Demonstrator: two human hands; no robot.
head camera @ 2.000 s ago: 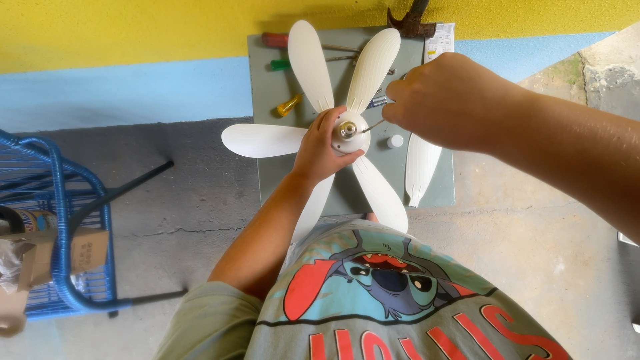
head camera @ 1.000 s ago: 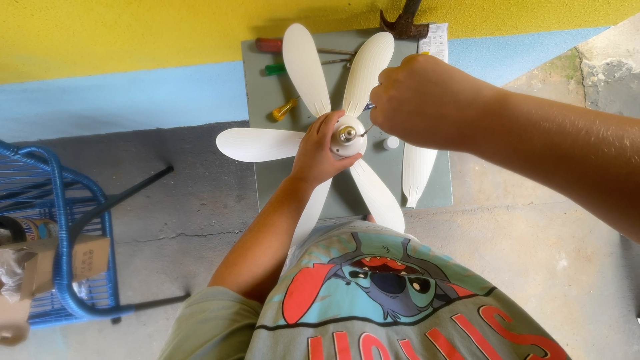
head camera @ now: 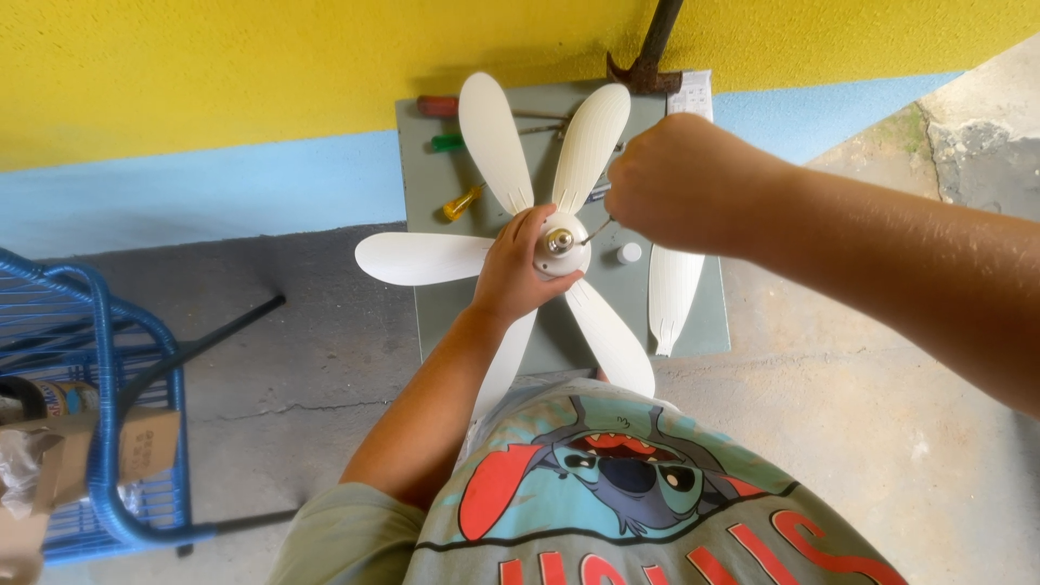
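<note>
A fan blade assembly with several white blades [head camera: 591,335] lies over a grey-green board [head camera: 414,179]. My left hand [head camera: 520,264] grips its round white hub [head camera: 578,258] from the left, fingers and thumb around the edge. At the hub's centre is a shiny metal fitting [head camera: 561,240]. My right hand [head camera: 678,185] is closed on a thin metal tool [head camera: 597,231], probably a screwdriver, whose tip meets the hub's right side; the fist hides its handle. A white cap [head camera: 629,253] and a loose white blade [head camera: 673,292] lie to the right of the hub.
Screwdrivers with red [head camera: 437,106], green [head camera: 447,143] and yellow [head camera: 461,204] handles lie at the board's left. A claw hammer [head camera: 646,75] and a printed sheet [head camera: 691,93] are at the back by the yellow wall. A blue corded chair [head camera: 101,390] holding a cardboard box [head camera: 146,443] stands left.
My right hand has stayed beside the hub, with only a small shift since the oldest frame. My left hand keeps its hold on the hub.
</note>
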